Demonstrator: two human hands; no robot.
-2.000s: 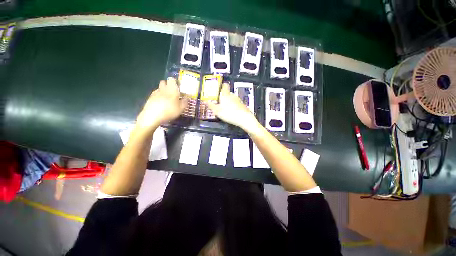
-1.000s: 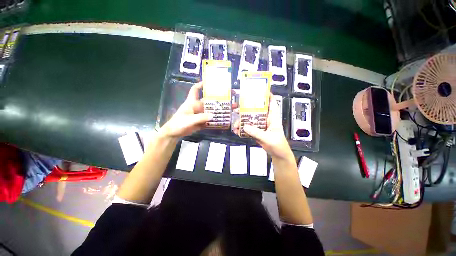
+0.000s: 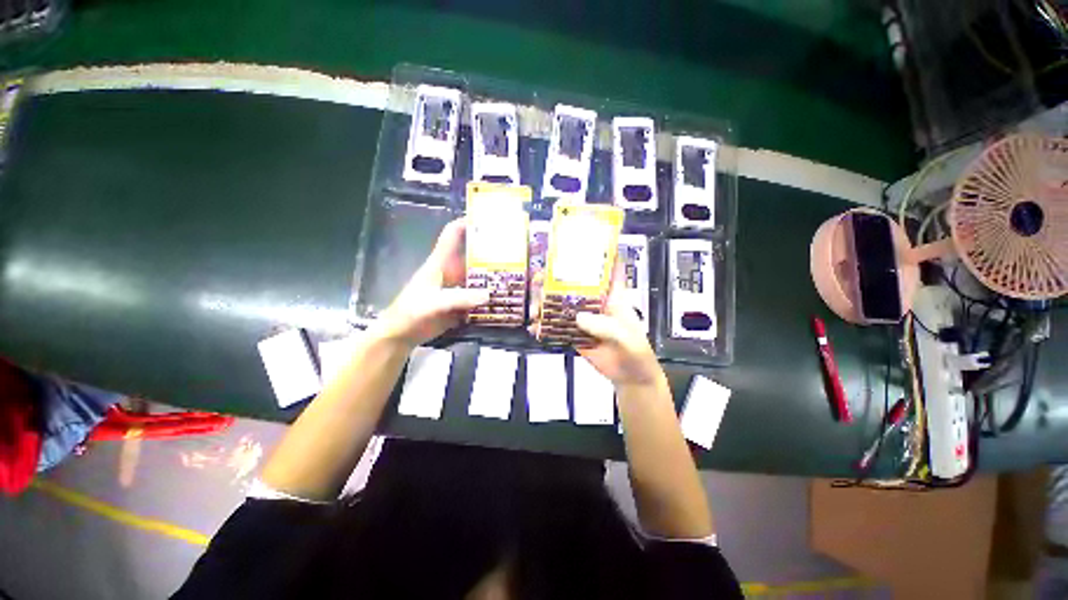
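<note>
My left hand point(image 3: 429, 293) holds a yellow-framed keypad phone point(image 3: 498, 252) upright, screen lit white, keys at the bottom. My right hand point(image 3: 620, 340) holds a second keypad phone point(image 3: 580, 270), slightly tilted, also front up with a lit screen. Both phones are over the clear blister tray point(image 3: 392, 252). The tray's back row holds several phones face down, such as the white phone back point(image 3: 433, 135). More phone backs lie in the front row at the right, such as the one at the end point(image 3: 692, 290); some are partly hidden by the held phones and my right hand.
White rectangular pieces point(image 3: 493, 383) lie in a row along the near bench edge. A red marker pen point(image 3: 832, 369), power strip point(image 3: 942, 399) with cables, and pink fan point(image 3: 1021, 217) with a smartphone point(image 3: 877, 267) are at right. A cardboard box point(image 3: 902, 527) is below.
Two seconds ago both phones lay in the tray under my hands; now they are lifted above it. Since one second ago they have moved slightly lower in view. The view has shifted a little.
</note>
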